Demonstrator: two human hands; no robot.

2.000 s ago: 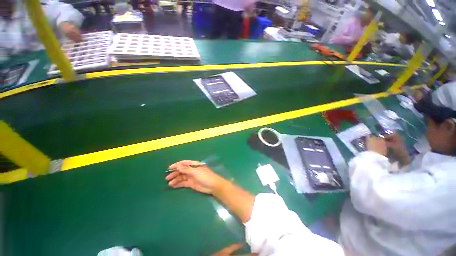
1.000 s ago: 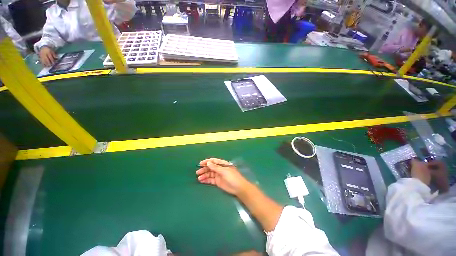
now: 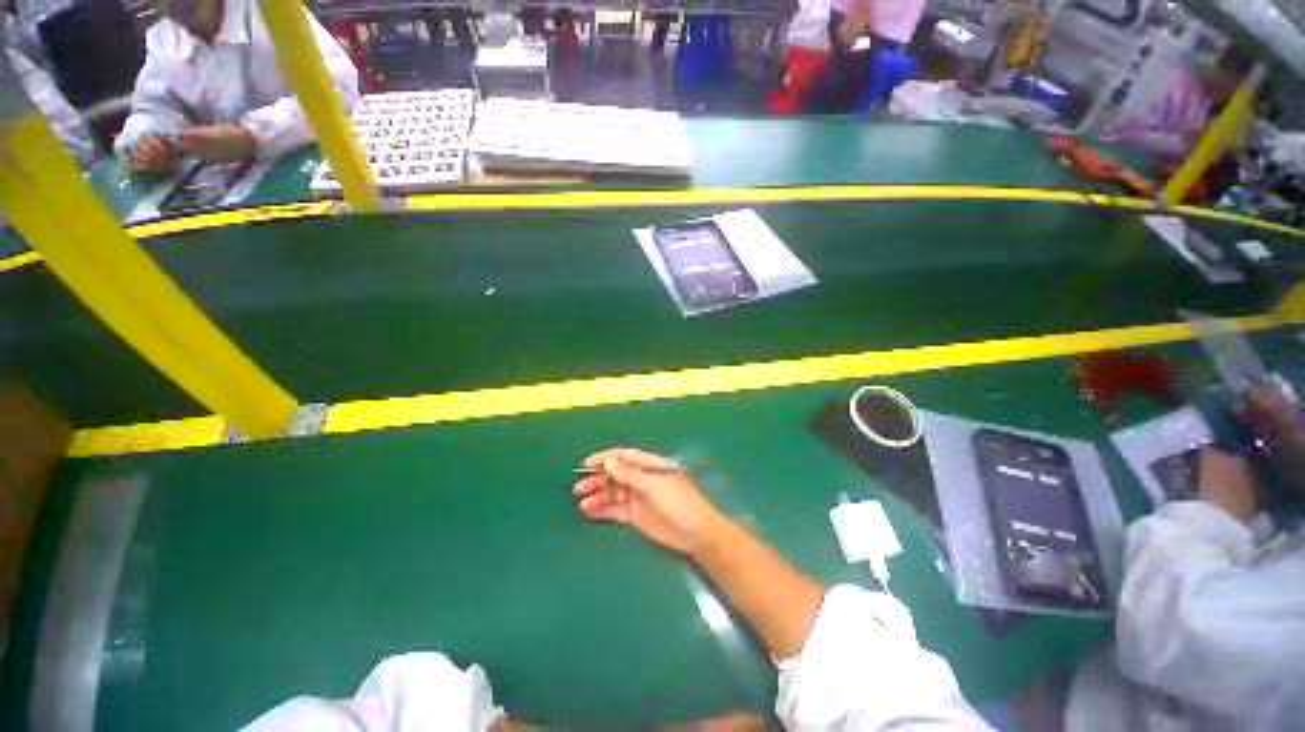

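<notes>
My right hand (image 3: 644, 498) is above the green bench at the centre, fingers curled around a thin tool, probably tweezers (image 3: 584, 471), whose tip sticks out to the left. My left sleeve (image 3: 415, 695) is at the bottom edge, with a strip of skin (image 3: 630, 724) beside it. The left hand is mostly cut off and its fingers cannot be made out. A dark tablet or phone unit (image 3: 1038, 515) lies on a whitish bubble-wrap sheet (image 3: 962, 493) to the right of my right hand.
A white adapter (image 3: 866, 531) with a cord and a pale tape roll (image 3: 854, 411) on a black sheet lie between hand and unit. A yellow rail (image 3: 573, 396) and post (image 3: 143, 293) border the conveyor, which carries another unit (image 3: 706, 263). A neighbouring worker's sleeve (image 3: 1202, 586) is at right.
The view has swung left since the first frame, then little. My right hand stays over the bench. The worker across at the left now has both hands at the unit there.
</notes>
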